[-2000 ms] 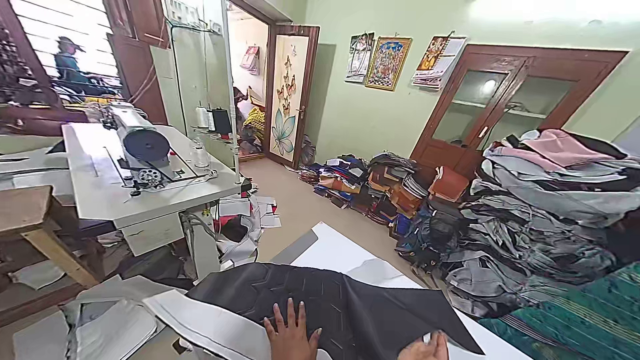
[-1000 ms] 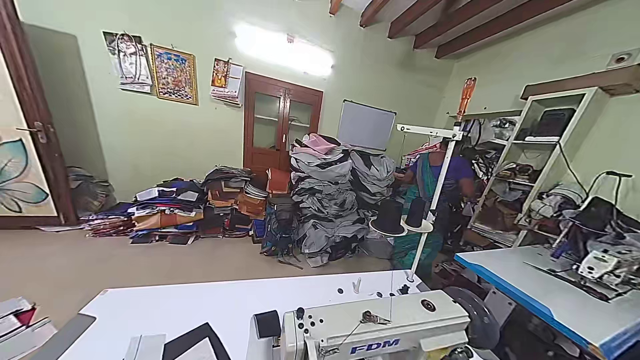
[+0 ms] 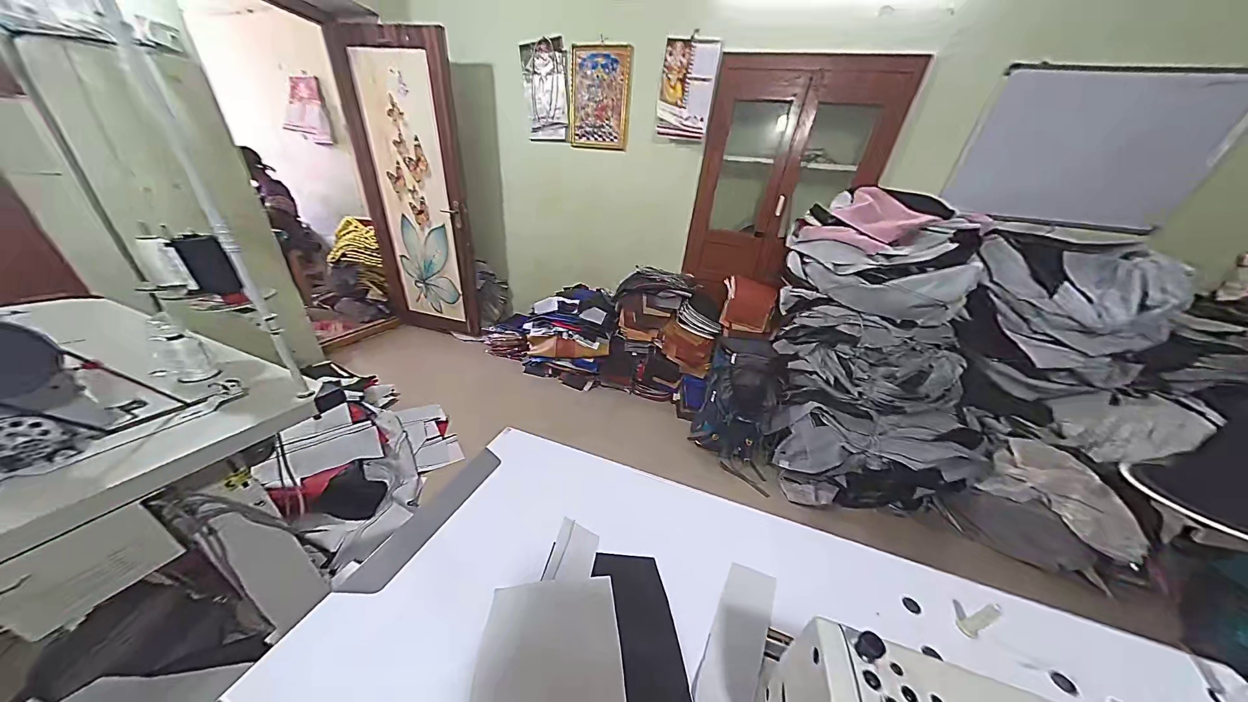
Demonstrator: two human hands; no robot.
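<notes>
Neither of my hands shows in the head view. At the bottom, on a white sewing table [image 3: 604, 487], stand light grey cut pieces [image 3: 548, 639] and a black piece [image 3: 639, 614] beside them. Another narrow grey piece [image 3: 736, 619] rises just left of a sewing machine's head [image 3: 868, 668], which the lower edge cuts off. A small pale plastic spool or peg [image 3: 977, 619] is on the tabletop behind the machine.
A second sewing table [image 3: 234, 419] with thread cones [image 3: 183, 353] is at the left. Cut scraps [image 3: 336, 458] lie on the floor between the tables. Beyond are stacked material pieces [image 3: 570, 331], tall heaps of grey fabric [image 3: 868, 361] and an open door [image 3: 414, 185].
Two seconds ago both hands were on black material over the white table; now they are out of view. The view has swung widely right and partly back.
</notes>
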